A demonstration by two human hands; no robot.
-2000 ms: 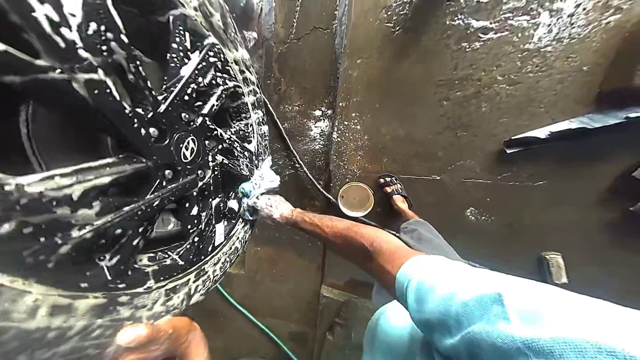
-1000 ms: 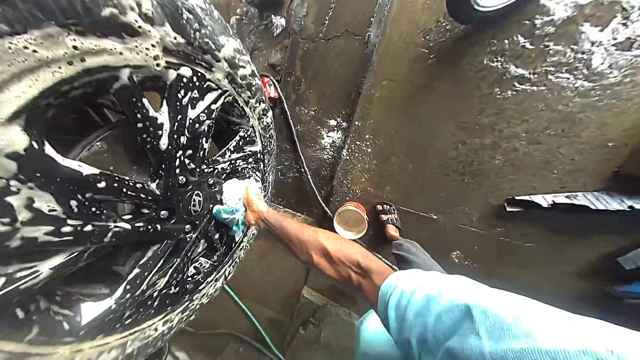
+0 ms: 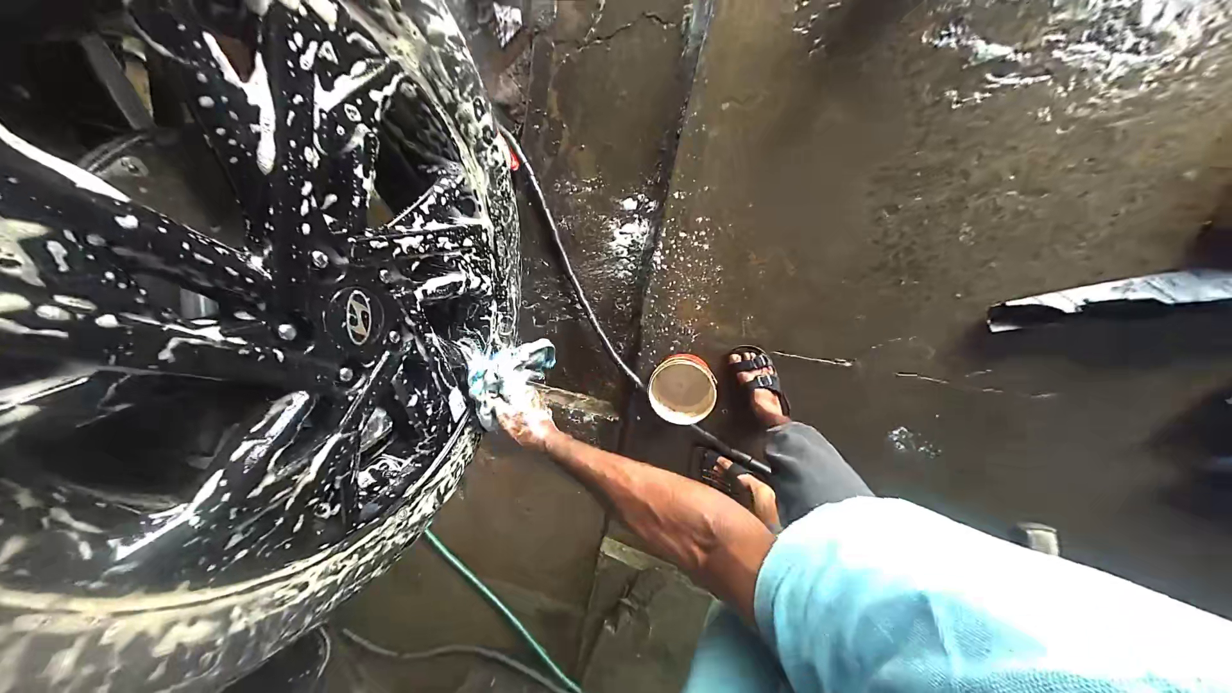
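A black multi-spoke alloy wheel point(image 3: 289, 289) with a tyre point(image 3: 486, 125) fills the left side, streaked with white foam. Its centre cap point(image 3: 358, 318) carries a Hyundai emblem. Coming from the lower right, my right arm reaches to the wheel's lower right edge. My right hand point(image 3: 526, 420) is covered in suds and closed on a wet blue-and-white cloth point(image 3: 505, 377), which lies against the rim edge and tyre. The cloth hides part of the fingers. My left hand is out of view.
A round bucket point(image 3: 682, 391) with a red rim stands beside my sandalled feet point(image 3: 760, 380). A dark hose point(image 3: 568, 265) passes by it; a green hose point(image 3: 500, 606) runs below the tyre. Foam spots the wet concrete floor point(image 3: 866, 241). A long flat piece point(image 3: 1107, 296) lies at right.
My right hand and the cloth have moved from beside the hub out to the rim edge. A blurred hand at the tyre's bottom two seconds ago is out of view now.
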